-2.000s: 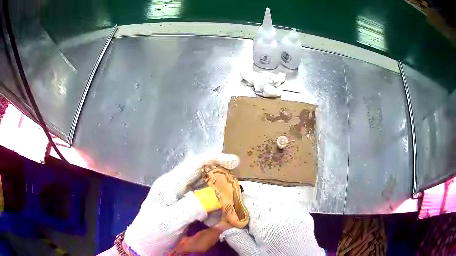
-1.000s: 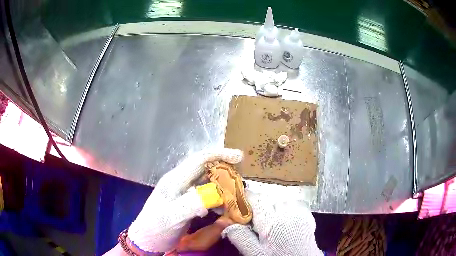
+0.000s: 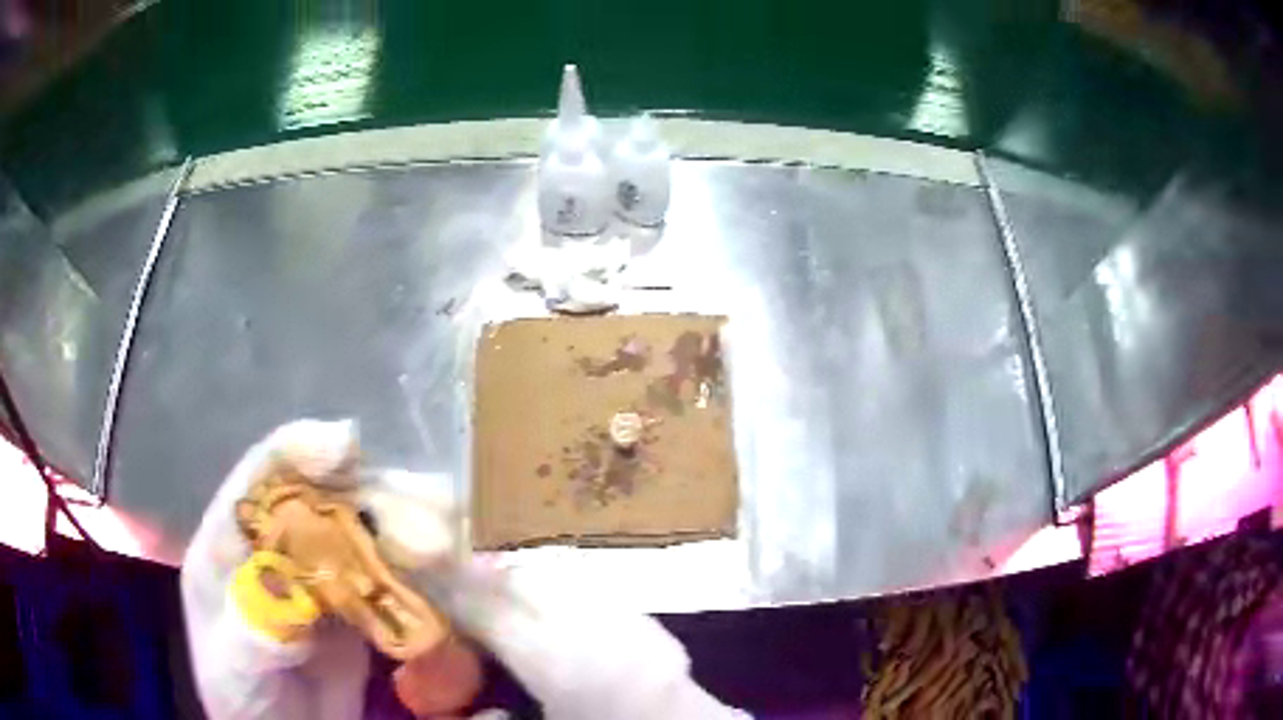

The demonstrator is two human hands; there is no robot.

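Observation:
An orange-tan carved workpiece (image 3: 345,556) is held over the near left edge of the bench, its slotted end pointing down to the right. My left hand (image 3: 246,563), in a white knit glove with a yellow band on the thumb, is closed around its left side. My right hand (image 3: 563,633), in a white glove, is at its right side with fingertips against the upper part; it is blurred, and whether it holds a small item cannot be seen. The lower end is partly covered by bare fingertips.
A stained cardboard pad (image 3: 528,408) bears a small round pale cap (image 3: 625,429). Behind it are a crumpled white rag (image 3: 574,277) and two white squeeze bottles (image 3: 573,190) (image 3: 639,180). A heap of brown pieces (image 3: 943,658) lies below the bench's right edge.
The view has swung right, so bench and pad appear further left. Both hands and the workpiece also appear further left, and my right fingertips now lie at the workpiece's upper part.

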